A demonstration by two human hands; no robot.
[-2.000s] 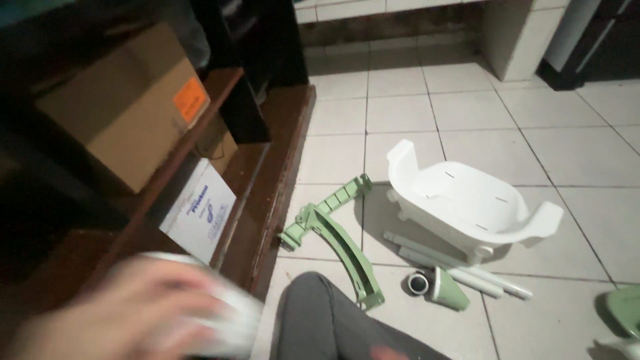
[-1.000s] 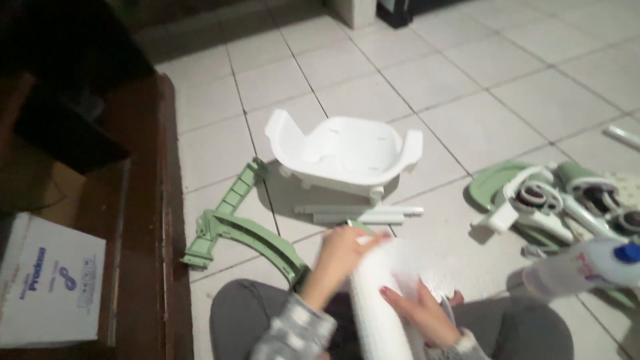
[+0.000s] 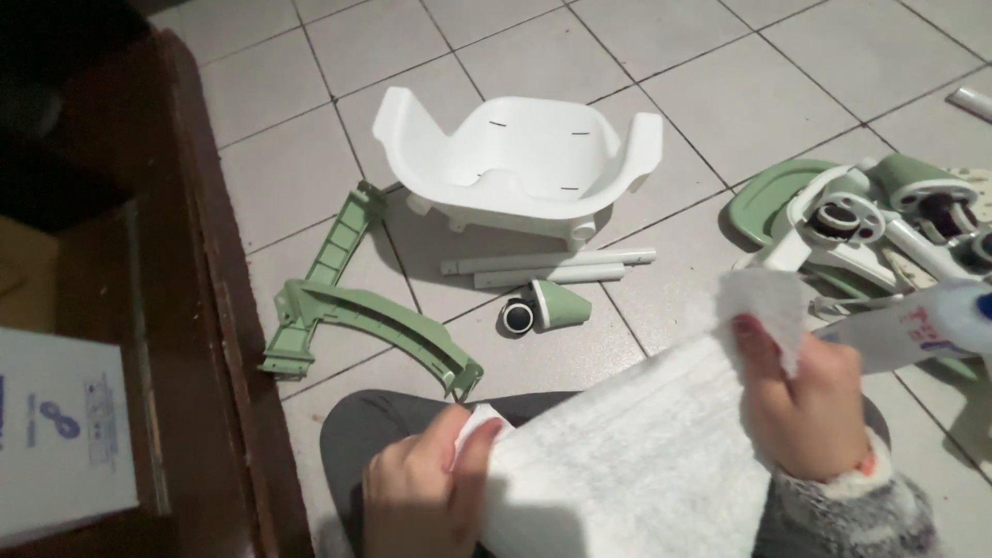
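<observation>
A white paper towel sheet (image 3: pixel 628 449) is stretched between my hands above my lap. My left hand (image 3: pixel 430 480) pinches its left corner, and my right hand (image 3: pixel 806 403) grips its upper right corner. Beyond them on the floor stands a white plastic seat shell (image 3: pixel 535 163) with raised arms. Two white tubes (image 3: pixel 550 265) lie side by side in front of it, near a green and white caster wheel part (image 3: pixel 554 304). Green plastic frame pieces (image 3: pixel 387 322) lie at the left, one across the other.
A clear bottle with a blue cap (image 3: pixel 914 322) is beside my right hand. Behind it lie green and white plastic parts (image 3: pixel 845 209) with casters, and another white tube (image 3: pixel 973 102). A dark wooden shelf (image 3: pixel 209 310) holding a white printed box (image 3: pixel 66 434) borders the left side.
My hands were close together on the bunched white paper one second ago; they are now apart with the sheet spread between them. The view has swung right since two seconds ago.
</observation>
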